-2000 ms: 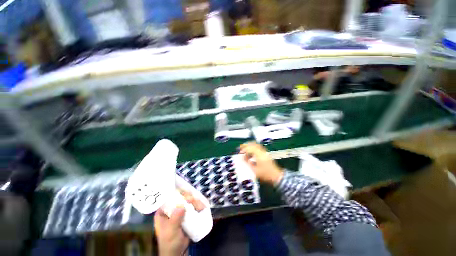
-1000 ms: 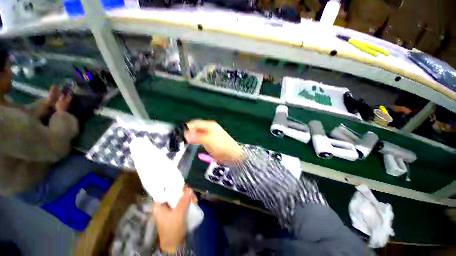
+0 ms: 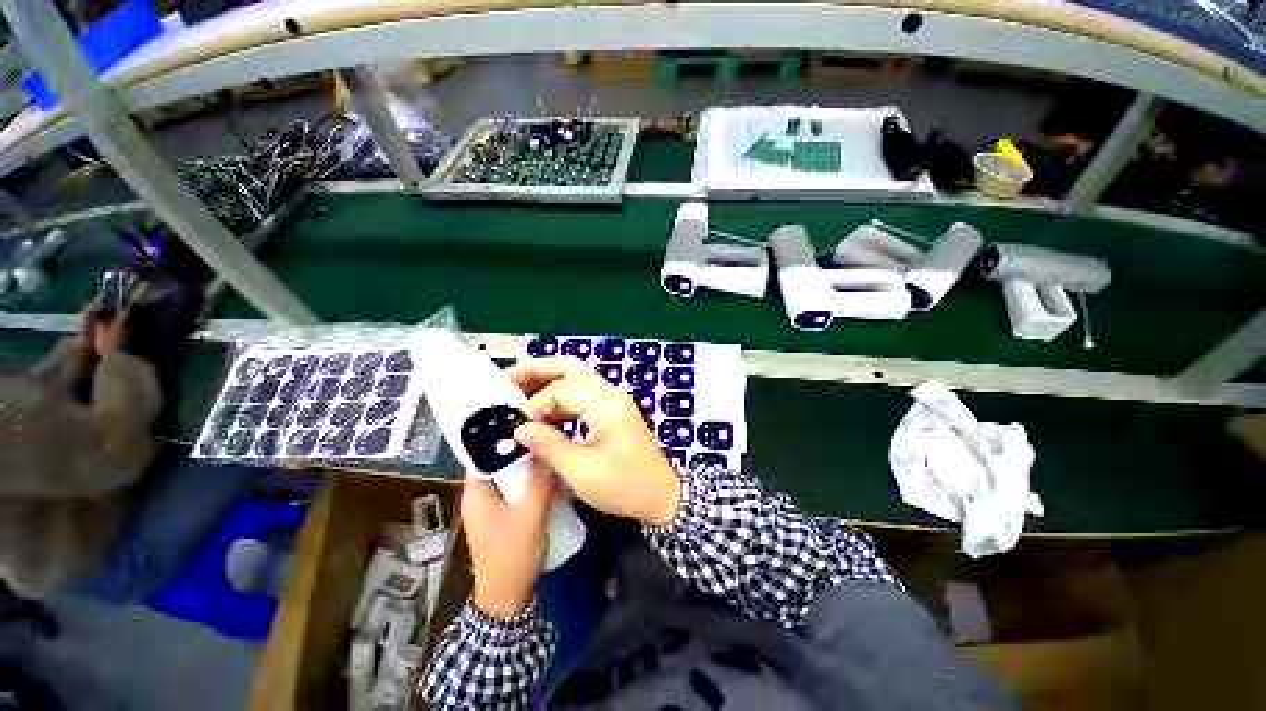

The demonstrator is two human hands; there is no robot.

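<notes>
A white unit [image 3: 451,386] is held upright at a tilt in my left hand [image 3: 503,535], which grips its lower part. A black face sticker [image 3: 494,439] lies on the unit's end facing me. My right hand [image 3: 600,442] has its thumb and fingertips at the right edge of this sticker; whether they pinch it or press it cannot be told. The open sticker sheet [image 3: 676,377] lies behind my right hand, partly hidden by it. The bagged sticker sheet [image 3: 317,400] lies to the left.
Several white units [image 3: 812,285] lie on the green belt [image 3: 555,264]. A crumpled white cloth [image 3: 962,465] is on the bench at right. A circuit board tray [image 3: 535,156] stands beyond. An open carton [image 3: 299,611] with white parts is below left. A person's arm [image 3: 83,445] is at far left.
My right hand has brought the black sticker onto the unit's end, which now shows it in place of bare white. The view has shifted, and the bench looks sharper.
</notes>
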